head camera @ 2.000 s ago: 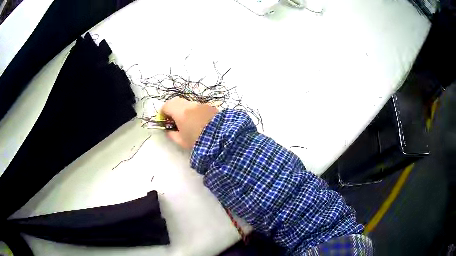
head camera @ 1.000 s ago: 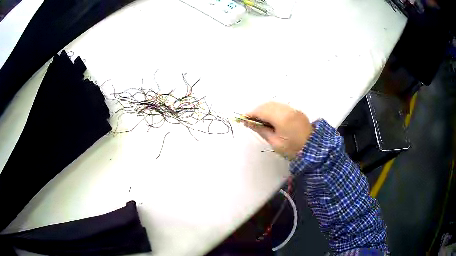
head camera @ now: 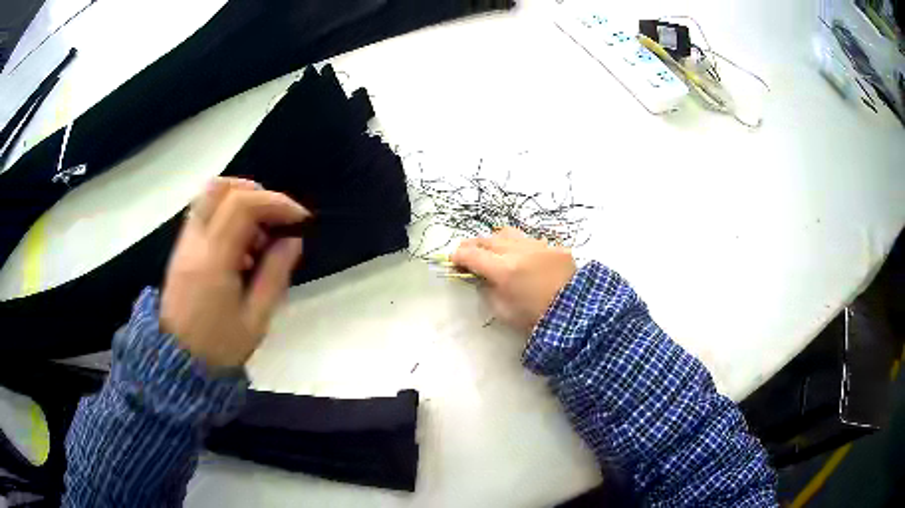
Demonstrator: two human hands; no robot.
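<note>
My left hand [head camera: 228, 273] is raised in front of the black strap bundle [head camera: 337, 189], fingers curled and thumb close to the fingertips. It is blurred, and I cannot tell whether the dark patch at its fingertips is something held or the bundle behind. My right hand [head camera: 516, 278] is shut around thread snips [head camera: 456, 274], with pale blades pointing left. It rests at the near side of the tangle of cut dark threads [head camera: 486, 210]. A shorter dark strap piece [head camera: 337, 437] lies nearer me, with its squared end to the right.
The white table [head camera: 695, 248] has a curved edge at right. A second long black bundle [head camera: 248, 60] crosses the upper left, with a pale tie [head camera: 69, 174]. A power strip [head camera: 625, 60], a black adapter [head camera: 667, 40] and wires lie upper right. A dark box [head camera: 824, 387] stands beyond the edge.
My left hand has come into view at left. My right hand, with the snips, is back beside the thread tangle after being to its right. The view has shifted, showing more of both upper corners.
</note>
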